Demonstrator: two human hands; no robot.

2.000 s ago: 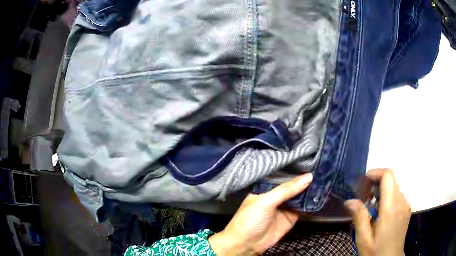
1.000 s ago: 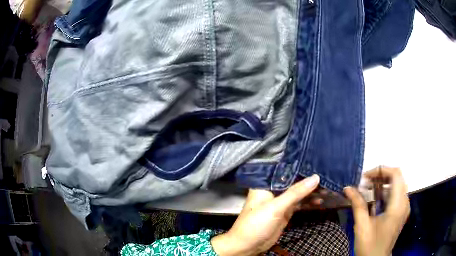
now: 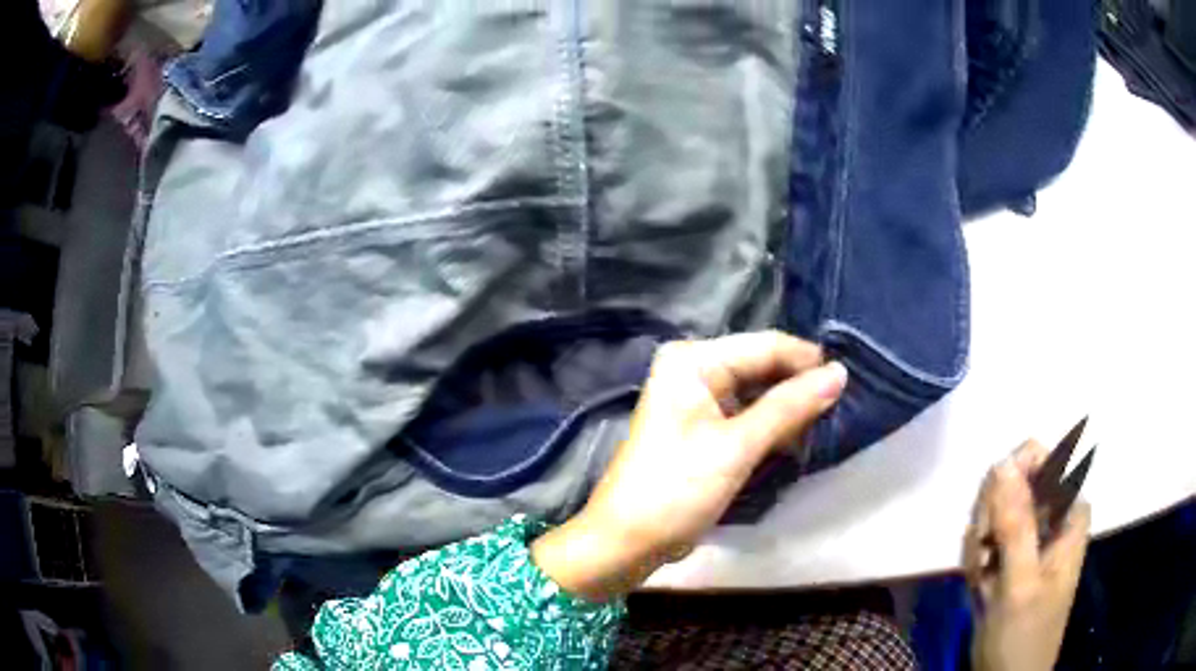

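Note:
A denim jacket (image 3: 354,302) lies with its pale grey-blue inside up. Its dark blue front strip (image 3: 898,184) runs down the right side, and its lower corner is folded up. My left hand (image 3: 695,446) pinches the front strip near the hem between thumb and fingers. A dark-blue-edged opening (image 3: 505,452) lies left of my left hand. My right hand (image 3: 1030,551) is off the jacket at the lower right and holds thread snips (image 3: 1065,479), their two dark blade tips apart and pointing up.
The white, round-edged table (image 3: 1049,315) shows right of the jacket. Dark denim (image 3: 1161,53) lies at the top right corner. Another person's hand (image 3: 99,26) is at the top left. Grey bins (image 3: 92,275) stand at the left. A checked cloth (image 3: 774,642) covers my lap.
My left hand has moved up and folded the strip's lower corner upward. My right hand has moved away from the hem, down and slightly right, and the snips' blades now show.

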